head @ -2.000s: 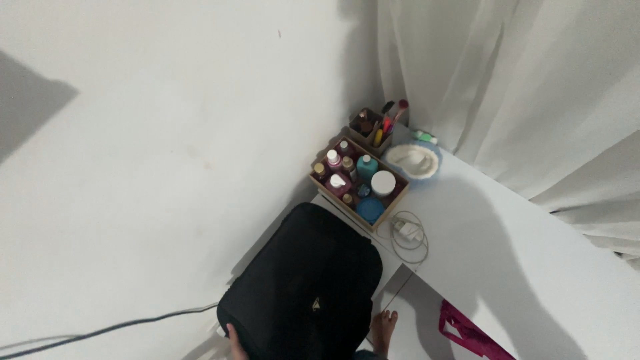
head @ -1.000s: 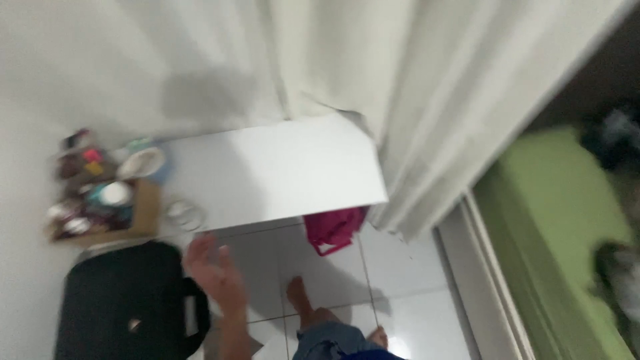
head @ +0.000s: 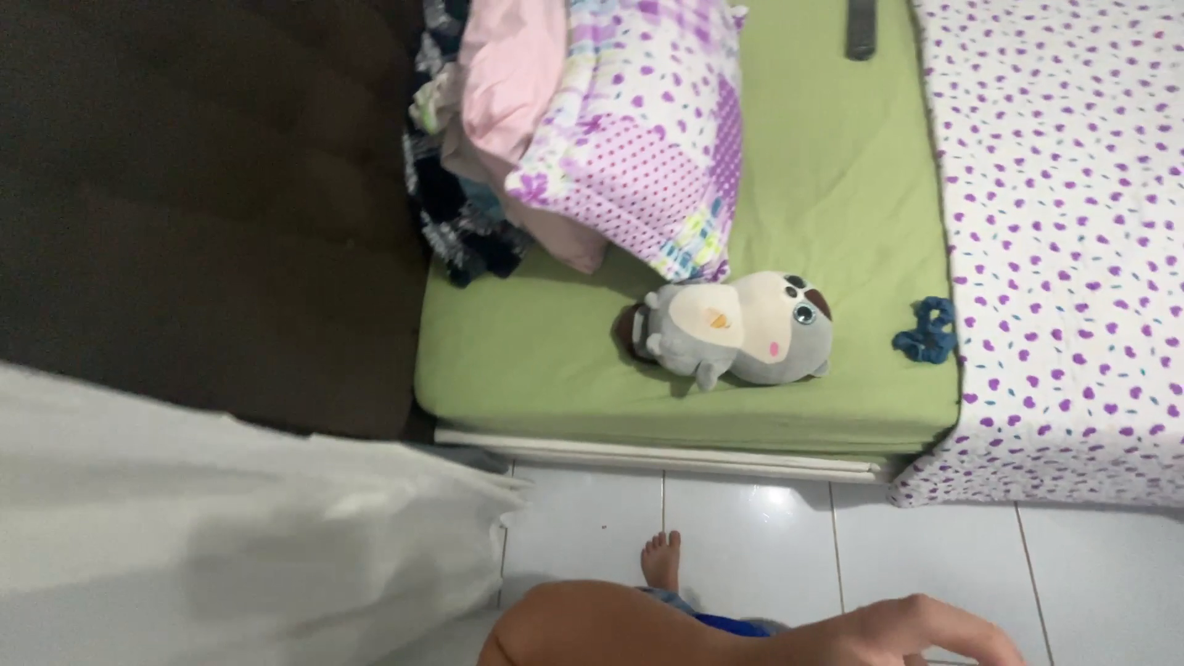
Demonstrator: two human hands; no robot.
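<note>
At the bottom edge, what appears to be my left hand [head: 911,631] reaches rightward over the tiled floor, with the forearm across the front of my body. The fingers bend downward and are partly cut off by the frame, so whether they hold anything is hidden. My right hand is out of view. Beyond the hand, a grey and cream plush animal toy [head: 740,328] lies on its back on a bed with a green sheet [head: 832,194]. Just right of the toy is a dark blue scrunchie [head: 928,330]. A patterned pillow [head: 638,153] touches or nearly touches the toy.
A pink pillow [head: 513,83] and dark patterned fabric [head: 453,208] lie beside the patterned pillow. A black remote control [head: 861,28] is near the top. A heart-print cover [head: 1064,250] drapes the bed's right part. A white curtain [head: 277,527] hangs at lower left, above white floor tiles [head: 740,527].
The view has swung right from the desk to the bed. The black bag, the box of bottles and the white desk have left the view. The raised hand is now low at the bottom edge.
</note>
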